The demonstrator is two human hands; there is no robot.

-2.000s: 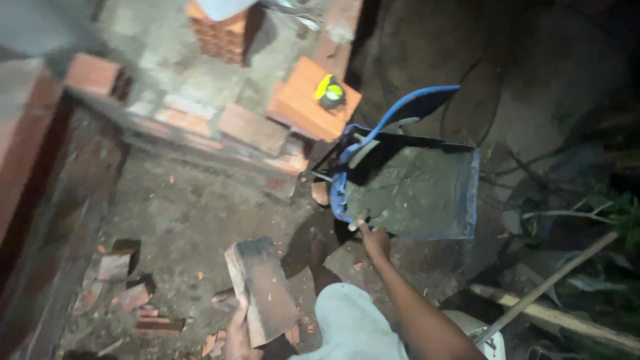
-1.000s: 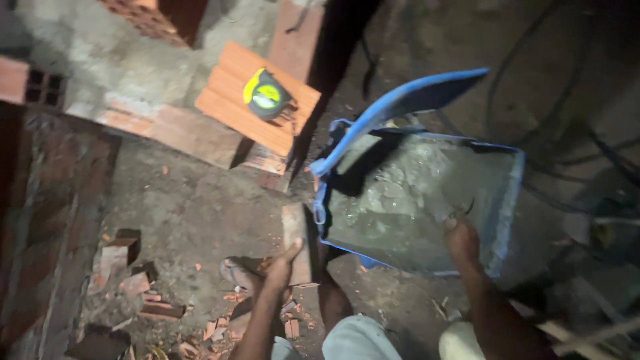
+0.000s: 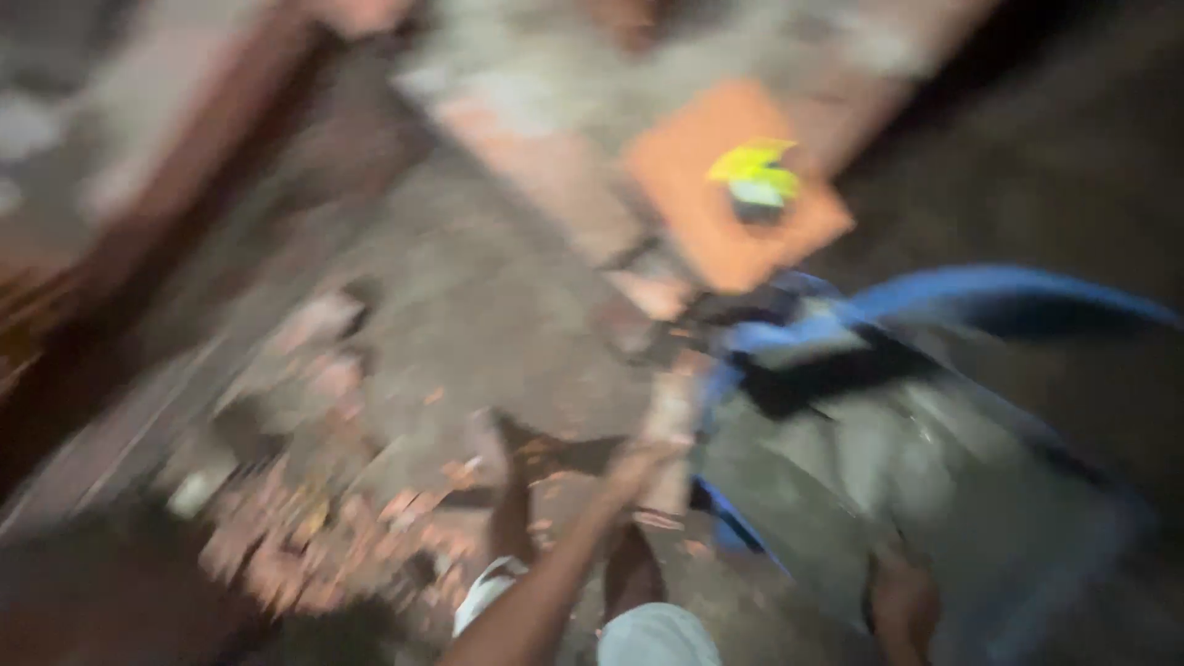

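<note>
Everything is blurred by motion. My left hand [image 3: 647,462] grips a brick [image 3: 673,412], held on edge beside the left rim of a blue container. Grey wet mortar [image 3: 879,453] fills the blue container [image 3: 735,518]. Over the mortar, at the lower right, is my right hand [image 3: 902,592], closed around something thin and dark, perhaps a trowel's handle; its blade cannot be made out. A yellow and black tape measure [image 3: 758,180] lies on an orange hollow clay block [image 3: 703,157], up and left of the container.
A low brick wall [image 3: 546,176] runs diagonally to the block. Broken brick pieces [image 3: 305,527] litter the ground at the lower left, near my feet. Another brick wall edge [image 3: 176,194] stands at the left. A raised blue flap [image 3: 1017,287] arches over the container's far side.
Two seconds ago the brick in my left hand was out over the ground; now it is beside the container. My right hand has moved from the container's rim to over the mortar. The view has turned.
</note>
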